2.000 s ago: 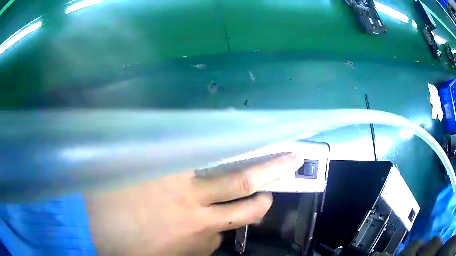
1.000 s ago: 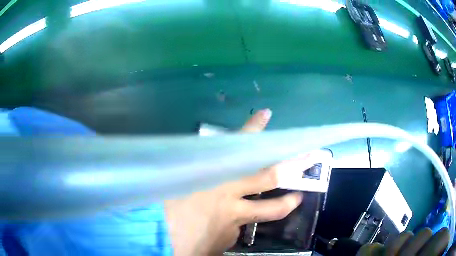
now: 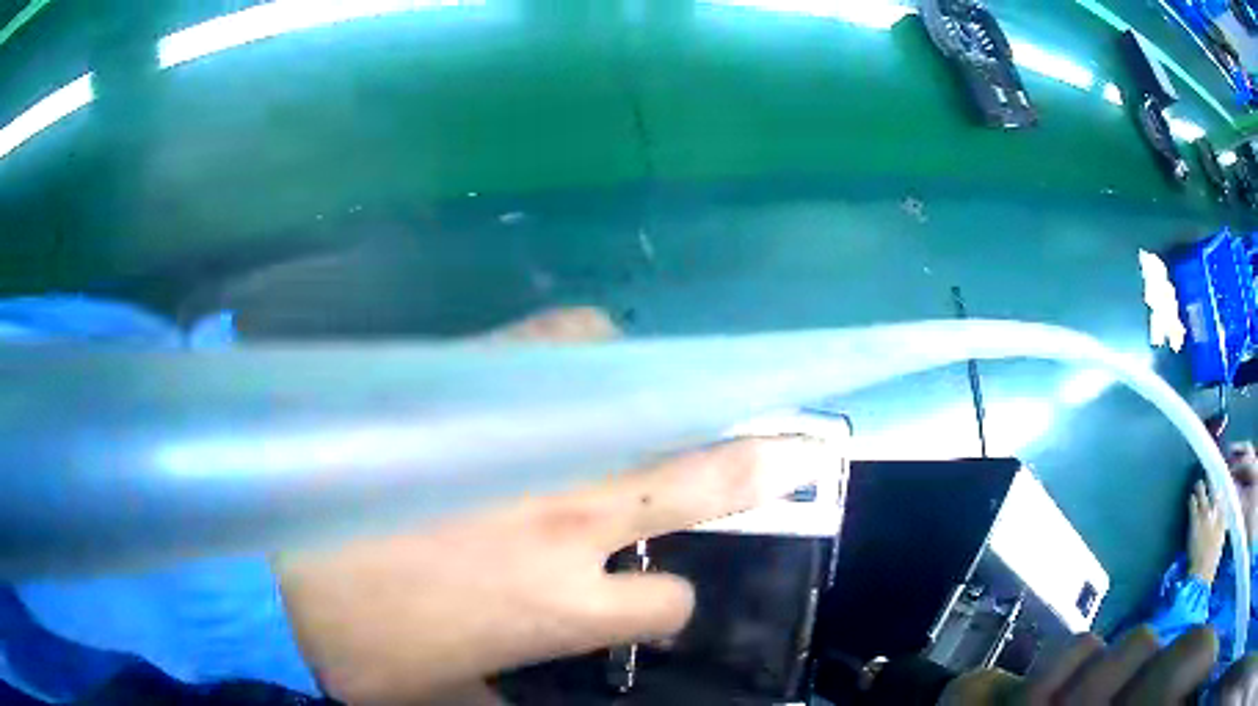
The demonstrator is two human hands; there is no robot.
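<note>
My left hand point(image 3: 462, 600), bare with a blue sleeve, reaches in from the left. Its index finger lies over the white top of a white-and-black box point(image 3: 745, 607), near a small dark switch; the thumb is spread below. A blurred pale hose hides part of the hand, and a fingertip shows above it. My right hand point(image 3: 1097, 676) is cut off by the bottom edge at lower right. Its curled fingers are around a dark tool point(image 3: 917, 681), mostly hidden. A second white-and-black box point(image 3: 1055, 552) stands tilted to the right of the first.
The pale hose point(image 3: 966, 339) arcs across the view and down the right side. Dark housings point(image 3: 977, 58) lie along the green bench point(image 3: 455, 262). A blue bin point(image 3: 1214, 310) is at the right edge. Another person's hands point(image 3: 1207, 531) show below it.
My left hand moved right onto the box, then back left, its fingers now spread. My right hand has come further in from lower right with the dark tool. The view has shifted slightly.
</note>
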